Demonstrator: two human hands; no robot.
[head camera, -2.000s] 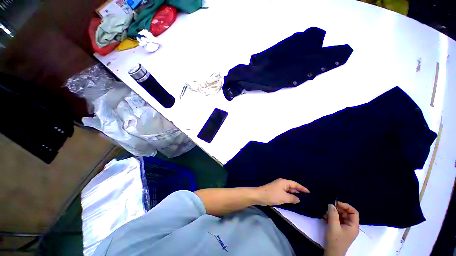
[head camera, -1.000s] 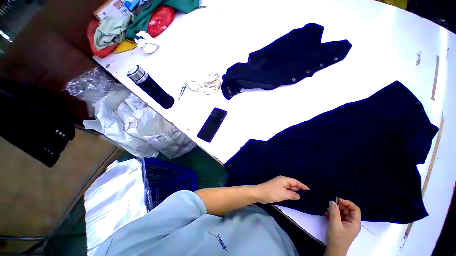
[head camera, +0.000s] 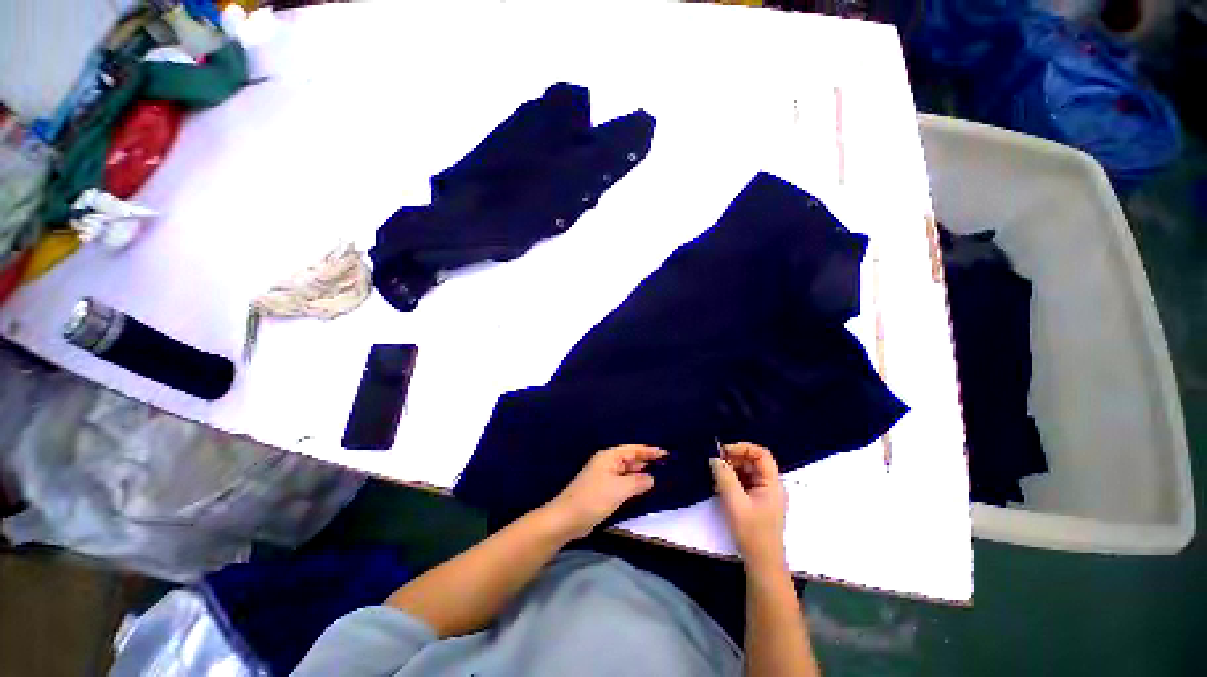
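Observation:
A large dark navy garment (head camera: 702, 331) lies spread on the white table (head camera: 516, 40), reaching its front edge. My left hand (head camera: 612, 484) is at the garment's near part, with dark cloth between thumb and forefinger; the exact pinch is hard to see. My right hand (head camera: 752, 487) is just to the right, its fingers closed on a small thin tool, likely thread snips (head camera: 719, 450); only a fine tip shows, the rest is hidden in the hand. A second dark garment (head camera: 510, 185) with small shiny buttons lies farther back.
A black phone (head camera: 380, 396), cream bundle (head camera: 318, 287) and black flask (head camera: 156, 355) lie at left. Coloured cloths (head camera: 139, 146) are at the far left. A pale bin (head camera: 1138, 397) with dark cloth (head camera: 993, 357) stands beyond the right edge. Plastic bags (head camera: 172, 476) hang below at left.
The view has turned to the right, so the table's contents sit farther left and the pale bin shows. Both hands keep nearly the same places on the garment.

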